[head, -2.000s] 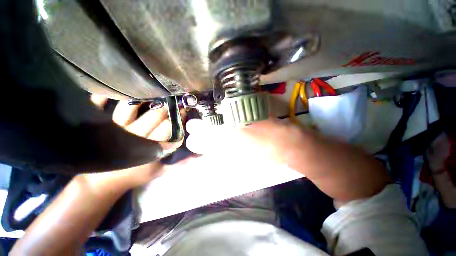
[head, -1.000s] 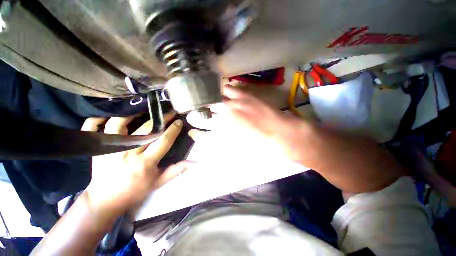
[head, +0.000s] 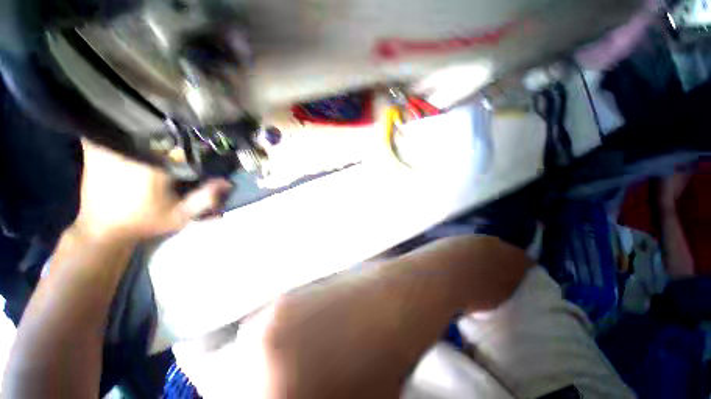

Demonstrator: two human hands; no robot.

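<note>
The sewing machine head (head: pixel 327 54) fills the top, blurred, with red lettering. My left hand (head: pixel 144 195) is at the left end of the white table (head: pixel 312 226), by the needle area; its fingertips are partly hidden by the machine head. Dark cloth (head: pixel 31 148) shows beyond it at the left. A small dark and pale-grey patch lies by my left thumb. My right forearm crosses in front of the table; my right hand (head: pixel 242 351) is low, below the table's front edge, blurred and washed out by light. What either hand holds cannot be told.
A red-rimmed tray (head: pixel 335 109) and yellow and red-orange scissor handles (head: pixel 394 136) lie behind the needle area. A pale piece (head: pixel 464 140) is right of them. A dark strap-like item (head: pixel 552 125) lies further right. A person in red (head: pixel 686 210) is partly visible at far right.
My right hand has moved from the needle area down and left, below the table edge. My left hand stays near the needle area. The camera view has shifted, showing more table.
</note>
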